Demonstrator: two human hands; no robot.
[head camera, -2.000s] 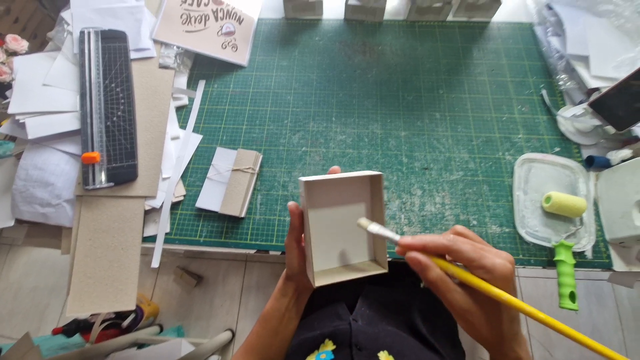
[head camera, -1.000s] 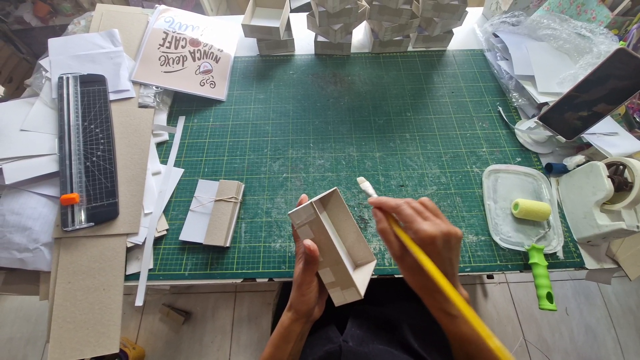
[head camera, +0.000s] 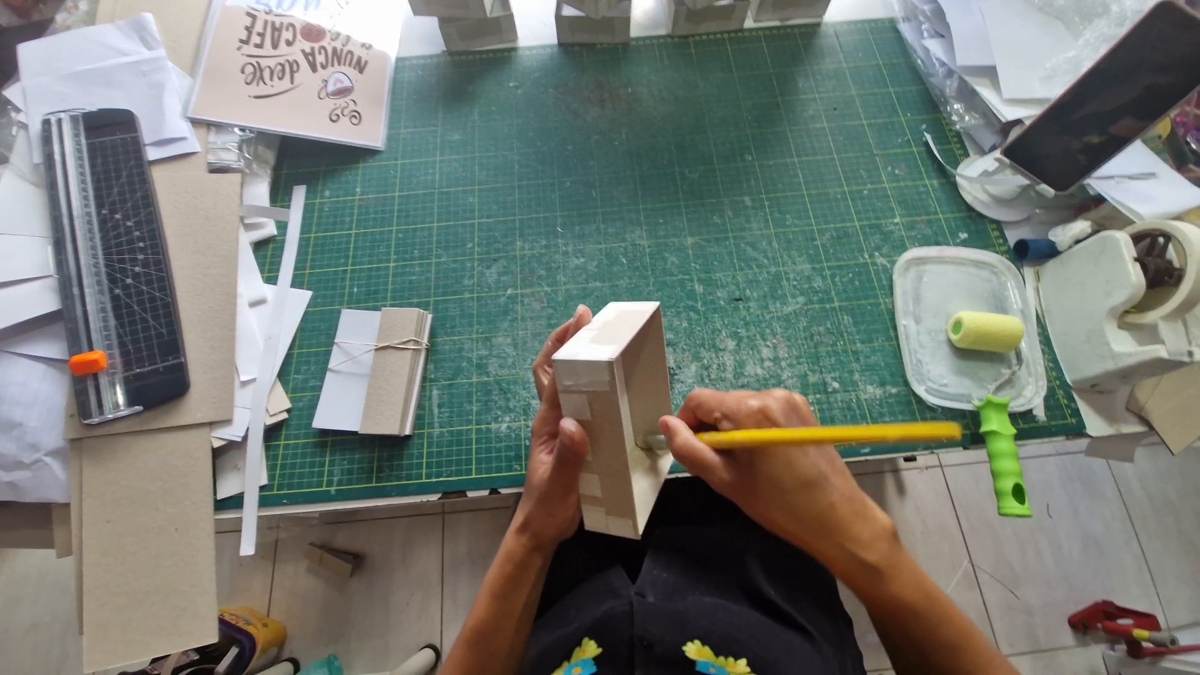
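My left hand (head camera: 560, 441) grips a small open cardboard box (head camera: 600, 441) from its left side, over the near edge of the green cutting mat (head camera: 656, 187). The box is tilted, its opening turned to the right, with pieces of pale tape over its corners and side. My right hand (head camera: 764, 459) holds a paintbrush with a yellow handle (head camera: 844, 435); its tip is inside the box, and the bristles are mostly hidden. Left of the box, a bundle of card pieces tied with string (head camera: 384, 370) lies on the mat.
On the right are a plastic lid (head camera: 909, 366) with a small foam roller (head camera: 984, 331), a tape dispenser (head camera: 1087, 309) and a phone (head camera: 1106, 94). A paper trimmer (head camera: 122, 253) lies on cardboard at the left. Stacked cardboard boxes (head camera: 593, 23) line the far edge.
The box has turned in my left hand; its inside faced up two seconds ago. My right hand has brought the brush from beside the box into its opening.
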